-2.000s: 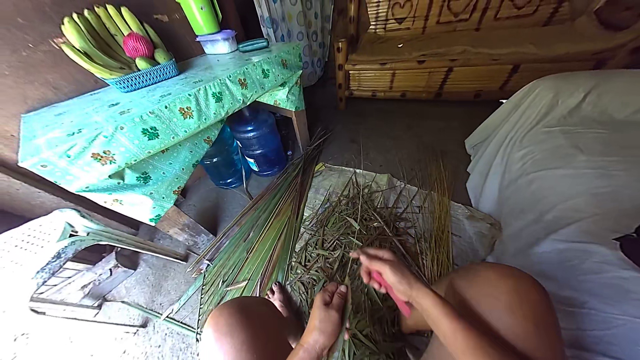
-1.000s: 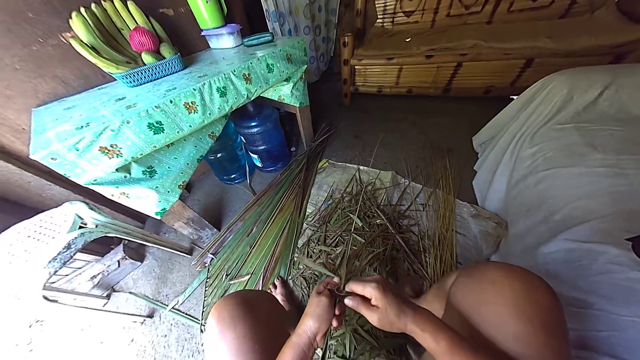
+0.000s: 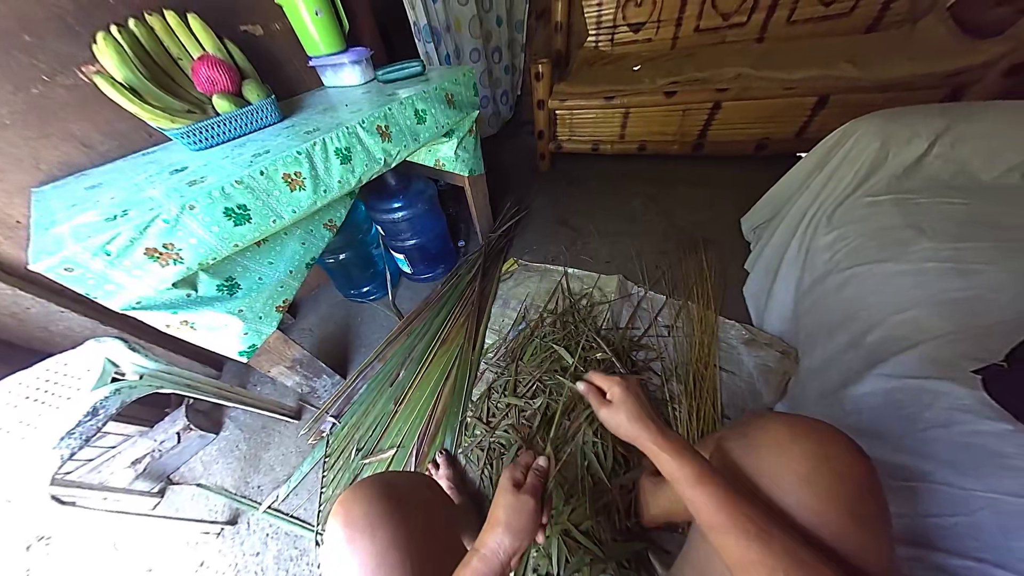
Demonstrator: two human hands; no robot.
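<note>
My left hand (image 3: 520, 504) is closed around a thin strip of palm leaf, low in the view between my knees. Up and to the right of it, my right hand (image 3: 620, 404) pinches a thin piece of leaf or midrib, its fingertips over a heap of green leaf shavings (image 3: 560, 352). Long palm leaflets (image 3: 408, 360) lie fanned out left of the heap. A bundle of thin yellowish midribs (image 3: 698, 352) lies to its right. Heap and midribs rest on a pale sheet (image 3: 752, 360). No knife can be made out.
A cloth-covered table (image 3: 200, 216) at the left bears a blue basket (image 3: 228, 126) of bananas. Blue water jugs (image 3: 410, 224) stand beneath it. A plastic chair (image 3: 120, 376) is at the lower left, a bamboo bench (image 3: 680, 120) at the back, and a white-draped piece (image 3: 872, 240) at the right.
My right hand, beside my left a second ago, is now farther up and to the right. The red object seen in it two seconds ago is not visible now.
</note>
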